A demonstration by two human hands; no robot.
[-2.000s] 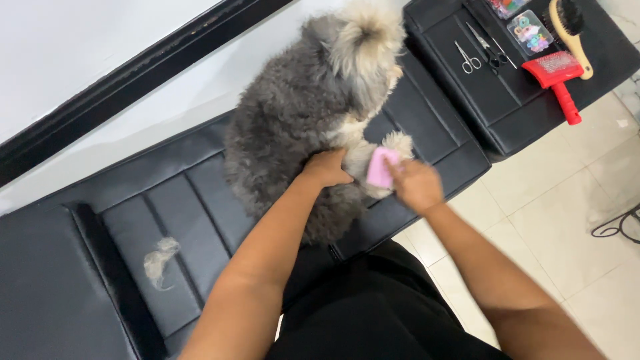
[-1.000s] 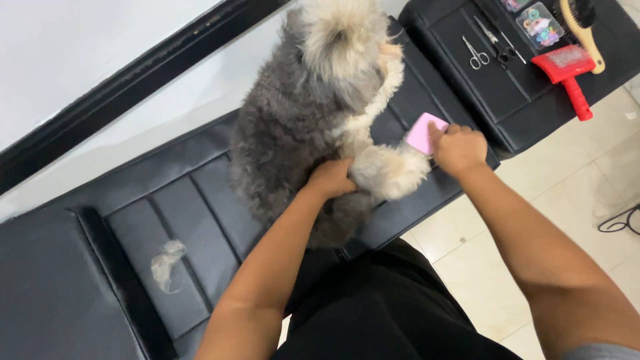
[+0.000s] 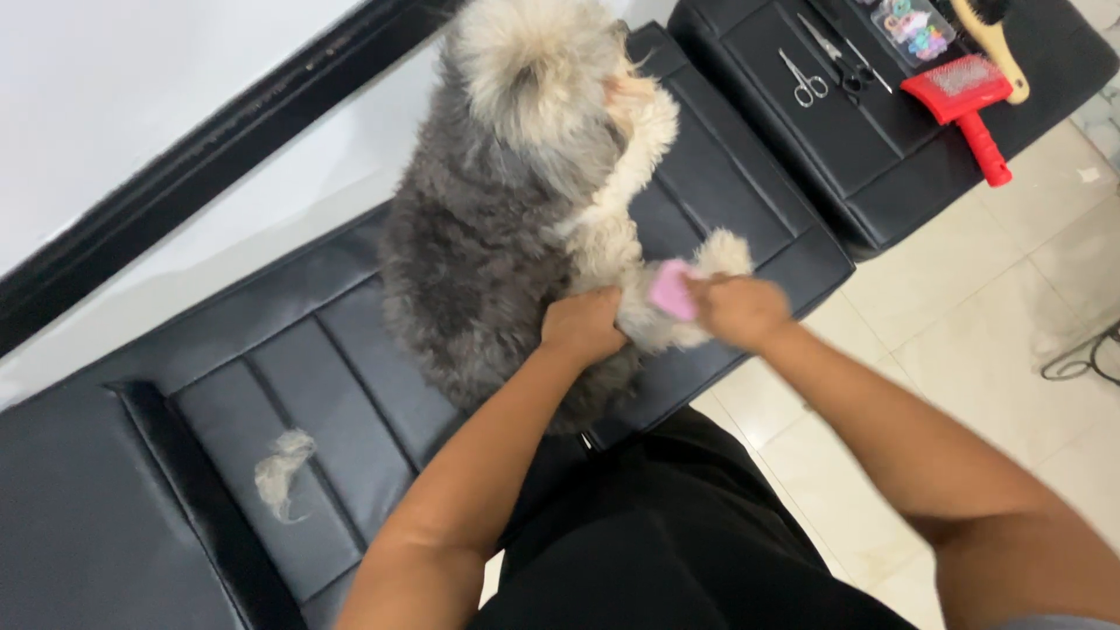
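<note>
A fluffy grey and cream dog [image 3: 472, 254] sits on a black padded bench [image 3: 350, 367], its head toward the top of the view. My left hand [image 3: 584, 325] is closed around the upper part of one of its legs, beside the grey body. In my right hand [image 3: 742, 308] is a small pink grooming tool [image 3: 673, 290], pressed against the cream fur of the same leg [image 3: 643, 319]. The hand and tool are blurred, and the tool's working face is hidden. The paw [image 3: 724, 254] shows just above my right hand.
A loose tuft of fur [image 3: 284, 472] lies on the bench at left. On the black padded surface at upper right are small scissors [image 3: 803, 80], longer scissors [image 3: 840, 61], a red slicker brush [image 3: 962, 92], a wooden-handled brush [image 3: 993, 44] and a clear box of colourful items [image 3: 914, 31].
My right hand with the pink tool moved out to the paw's end one second ago and is now back over the leg. My left hand stays at the leg.
</note>
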